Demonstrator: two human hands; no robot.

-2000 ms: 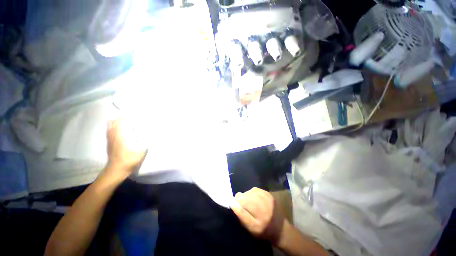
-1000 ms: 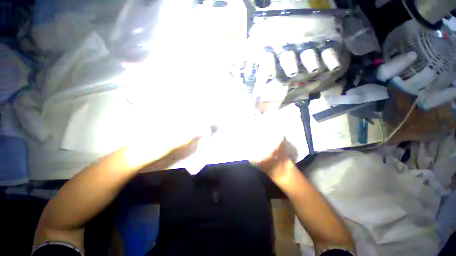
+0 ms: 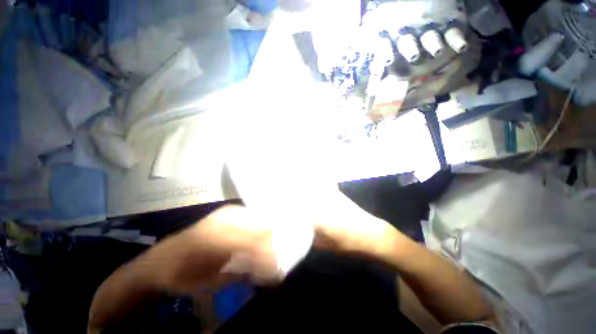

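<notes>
A white fabric piece (image 3: 294, 244) hangs from the glare over the table's front edge towards my lap, its upper part washed out. My left hand (image 3: 251, 251) is blurred, low in the centre, and closed on the cloth's left side. My right hand (image 3: 327, 218) reaches in from the right to the cloth; its fingers are lost in glare, so its grip cannot be told. The overlock machine (image 3: 425, 78) stands right of centre with white tension knobs (image 3: 431, 42). Its needle area is hidden by glare.
A crumpled white heap (image 3: 523, 222) lies at the right. White cloth (image 3: 72, 91) and a light blue piece (image 3: 78, 189) lie at the left. A small fan (image 3: 568, 45) and teal tool (image 3: 510, 136) are at the right. The table's front edge (image 3: 163, 210) is dark.
Both hands have come closer together, with the left hand lower, over the lap. The white fabric now hangs between them. The view has shifted left, showing more of the cloth there.
</notes>
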